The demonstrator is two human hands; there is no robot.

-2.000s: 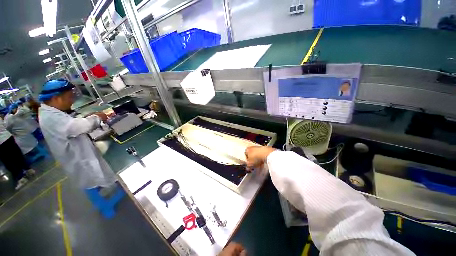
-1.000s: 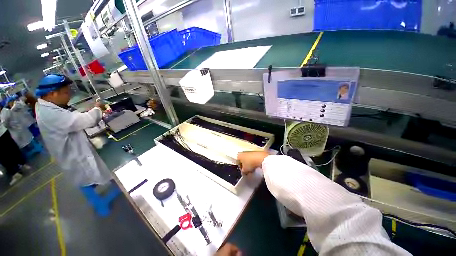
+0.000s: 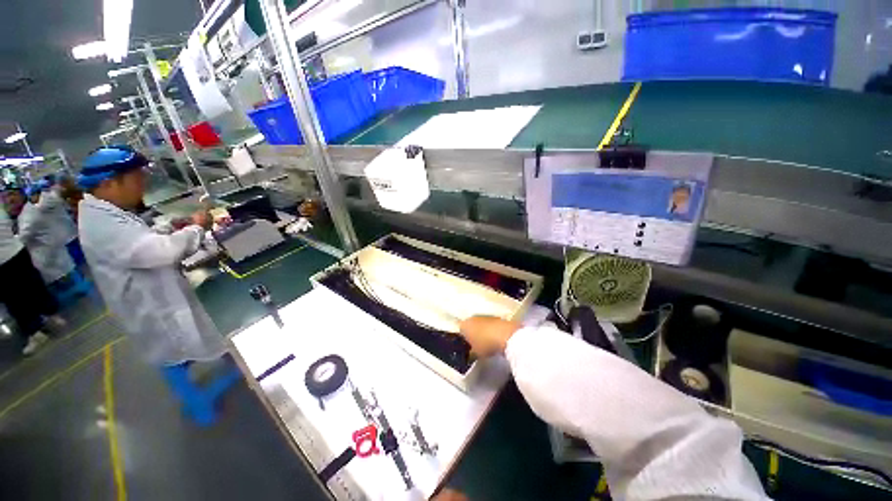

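A cream divided parts tray (image 3: 448, 370) lies at an angle on the white board. Thin black cables (image 3: 391, 318) lie along its near compartment, with paler strands in the middle. My right hand (image 3: 486, 336) reaches over the tray's near right end with its fingers down at the cables; whether it grips any is hidden. My left hand (image 3: 451, 495) is cut off by the bottom edge, and only a sliver shows.
On the white board (image 3: 293, 338) lie a black tape roll (image 3: 326, 375), red handles (image 3: 366, 441) and slim metal tools (image 3: 393, 452). A green fan (image 3: 608, 282), tape rolls (image 3: 692, 378) and another tray (image 3: 758, 372) stand right. A person (image 3: 147, 264) works at left.
My right hand has moved a little left and down along the tray's near end. My left hand has sunk almost out of the picture. The view has shifted slightly.
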